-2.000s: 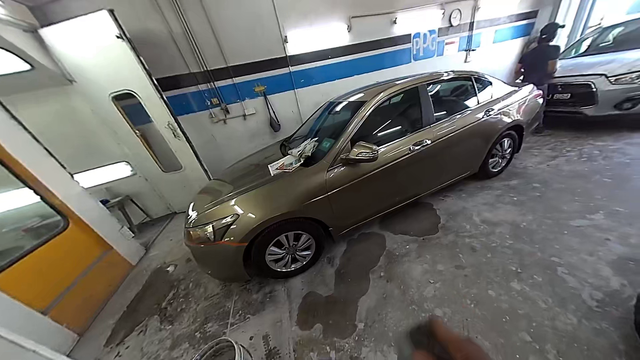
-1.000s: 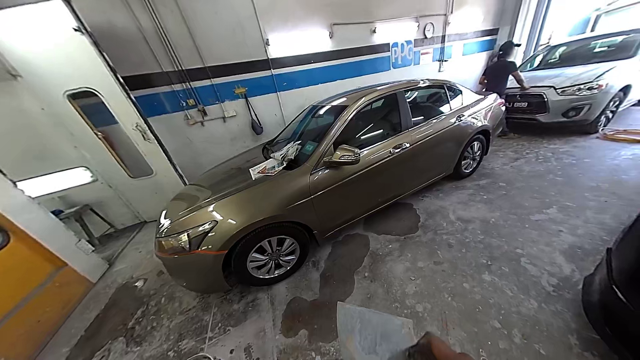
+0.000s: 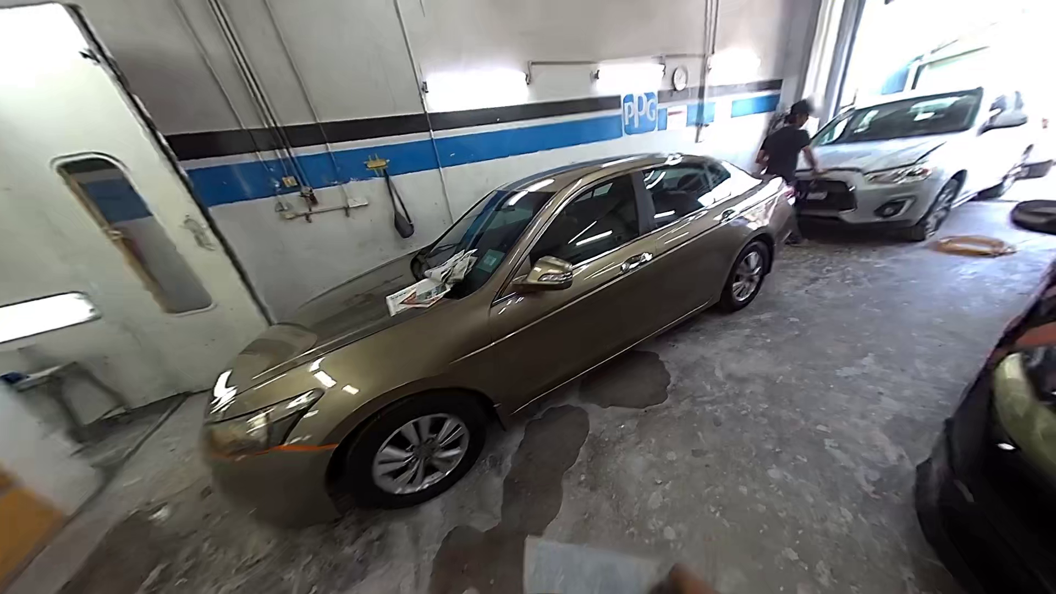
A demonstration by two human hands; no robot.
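At the bottom edge of the head view, a small blurred part of my right hand [image 3: 683, 581] shows. It holds a flat, pale grey sheet or panel [image 3: 586, 568] by its right side; most of the hand and the lower part of the sheet are cut off. My left hand is out of view. Ahead stands a bronze sedan [image 3: 569, 313], its front wheel [image 3: 421, 454] turned toward me. Newspaper sheets [image 3: 419, 295] and crumpled paper [image 3: 452, 268] lie at the base of its windshield. An orange line [image 3: 305, 447] runs beneath the headlight [image 3: 262, 422].
A person in dark clothes [image 3: 785, 152] stands at the front of a silver SUV [image 3: 879, 161]. A dark car [image 3: 957, 495] borders the right side. Wet patches [image 3: 540, 470] mark the concrete floor, and a coiled hose [image 3: 973, 245] lies farther back. A white door [image 3: 124, 239] is at left.
The grey sheet, not visible in the oldest frame, has come into view beside my right hand. The far person has moved an arm onto the SUV's front. The view has turned toward the right.
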